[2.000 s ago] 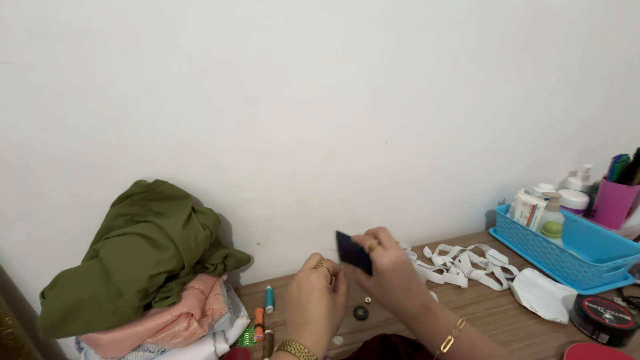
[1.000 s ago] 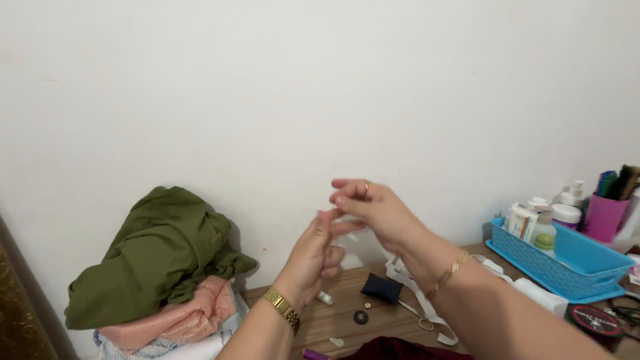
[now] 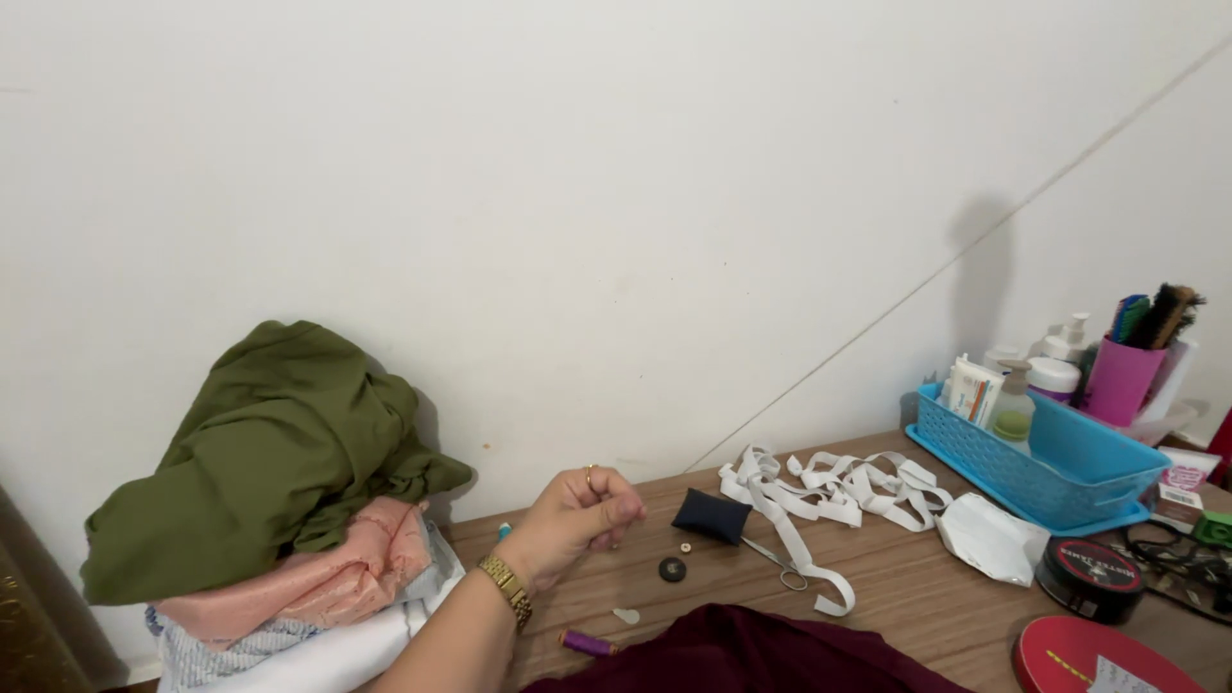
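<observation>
My left hand (image 3: 582, 520), wearing a gold-coloured watch and a ring, is raised over the table with thumb and fingers pinched together. A thin pale thread (image 3: 866, 329) runs taut from near these fingertips up to the right edge; its far end is out of view. My right hand is outside the frame. Below and right of my left hand lie a dark button (image 3: 672, 569), a small light button (image 3: 685, 548) and a navy pincushion (image 3: 711, 516). A purple thread spool (image 3: 589, 643) touches maroon cloth (image 3: 760, 654) at the front.
Folded fabrics, topped by green cloth (image 3: 260, 462), are piled left. White elastic tape (image 3: 847, 486) and small scissors (image 3: 791, 577) lie right of the pincushion. Farther right are a blue basket (image 3: 1039, 481) with bottles, a black round tin (image 3: 1088, 582) and a red lid (image 3: 1088, 654).
My hands were together a second ago; now my right hand has left the view and my left is lower. The navy pincushion, held in my right hand two seconds ago, lies on the table.
</observation>
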